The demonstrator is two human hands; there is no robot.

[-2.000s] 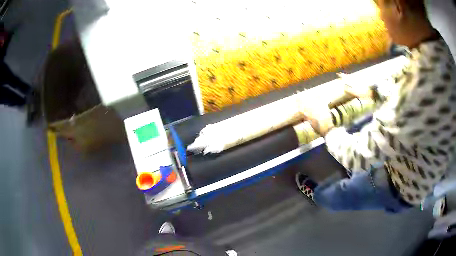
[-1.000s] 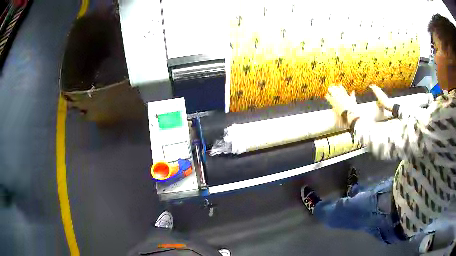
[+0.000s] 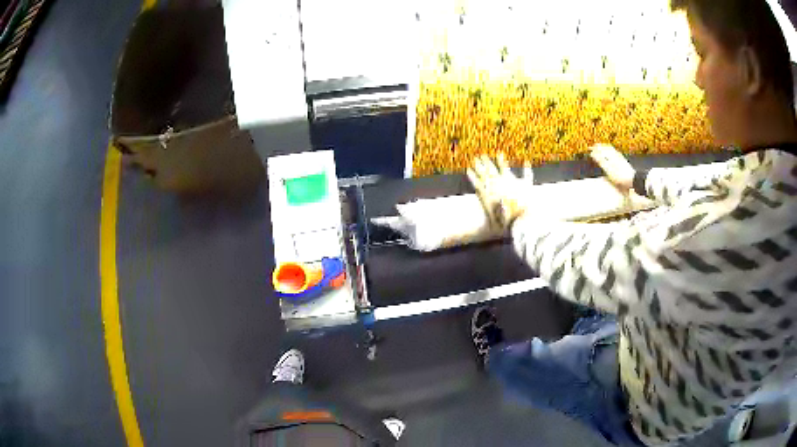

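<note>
Neither of my hands is in the picture. A long pale cream roll (image 3: pixel 450 220) lies across the front of the machine, with crumpled clear film (image 3: pixel 387 229) at its left end. Another person's two hands touch the roll and its upper side. Printed yellow-orange fabric (image 3: pixel 524 122) with small dark motifs hangs above the roll and fades to white higher up. A dark roller bed (image 3: pixel 437 279) lies below the roll. The lower patterned roll is not visible now.
A white control box (image 3: pixel 319 231) with a green screen stands at the left end, holding an orange and blue item (image 3: pixel 301 278). A silver-white front rail (image 3: pixel 463 299) runs rightward. The co-worker (image 3: pixel 690 288) leans in from the right. A large brown box (image 3: pixel 188 153) stands left.
The co-worker has come closer and further left, hands shifted left along the roll. The view has turned and moved. The lower patterned roll has dropped out of sight.
</note>
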